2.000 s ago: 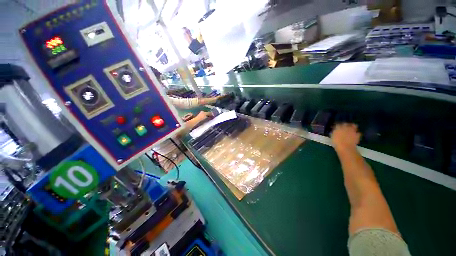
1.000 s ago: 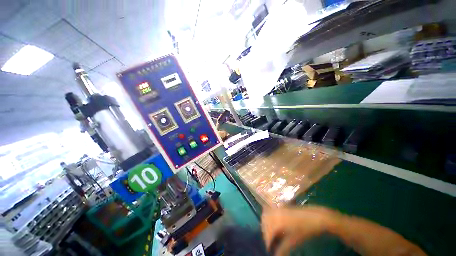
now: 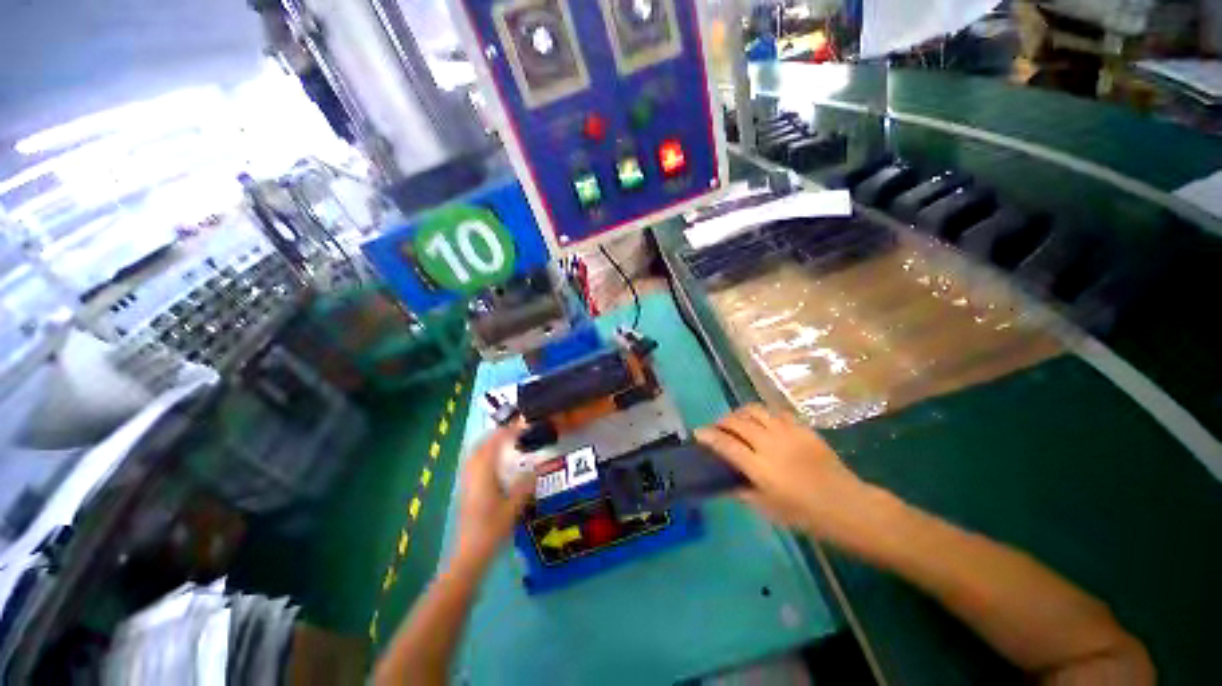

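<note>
My right hand (image 3: 791, 462) holds a dark flat phone-sized housing (image 3: 677, 478) by its right end, above the front of the press fixture. My left hand (image 3: 493, 489) is at the left side of the fixture; it is blurred and I cannot tell if it touches anything. The fixture (image 3: 590, 422) is a grey metal block with an orange-brown strip and a dark bar at its back. In front is the blue button panel (image 3: 568, 537) with a yellow arrow and red centre, partly covered by the housing.
The control box (image 3: 610, 121) and green number 10 sign (image 3: 464, 249) stand behind the fixture. On the right, clear film over cardboard (image 3: 871, 322) and a row of dark parts (image 3: 958, 212) lie on the green conveyor (image 3: 938, 462). White sheets (image 3: 208, 643) are stacked lower left.
My right hand has come from the conveyor to the fixture and now holds a dark housing. My left hand has come into view. The view has turned down towards the bench.
</note>
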